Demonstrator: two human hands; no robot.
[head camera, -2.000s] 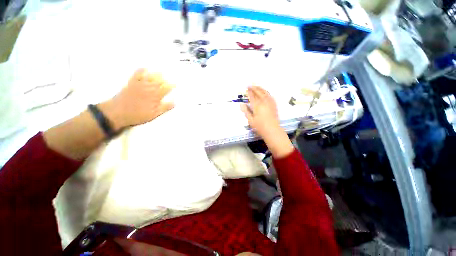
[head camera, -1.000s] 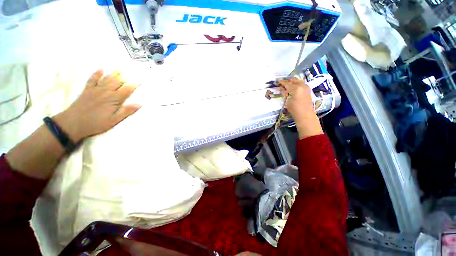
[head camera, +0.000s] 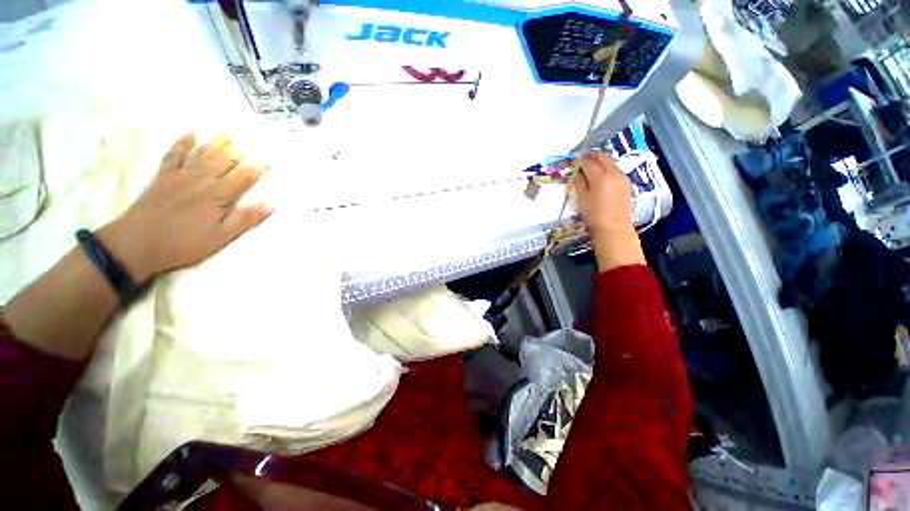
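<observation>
The cream garment cloth (head camera: 229, 339) spreads from the white sewing table down over my lap. My left hand (head camera: 200, 205) lies flat on it, fingers apart, left of and below the needle area (head camera: 299, 92) of the sewing machine (head camera: 479, 50). My right hand (head camera: 603, 195) is at the table's right end, its fingertips bent down at small dark, red and tan pieces (head camera: 544, 178). Whether it grips any of them cannot be told.
A thin tan strip (head camera: 602, 100) hangs across the control panel and past my right hand. The table's ruler-marked edge (head camera: 449, 267) runs below. A plastic bag with pale strips (head camera: 544, 419) is under the table. A grey rail (head camera: 738, 259) stands at right.
The view has shifted right since the first frame. My right hand has moved from mid-table to its right end, with a dark-tipped thing at its fingers earlier. My left hand stays on the cloth.
</observation>
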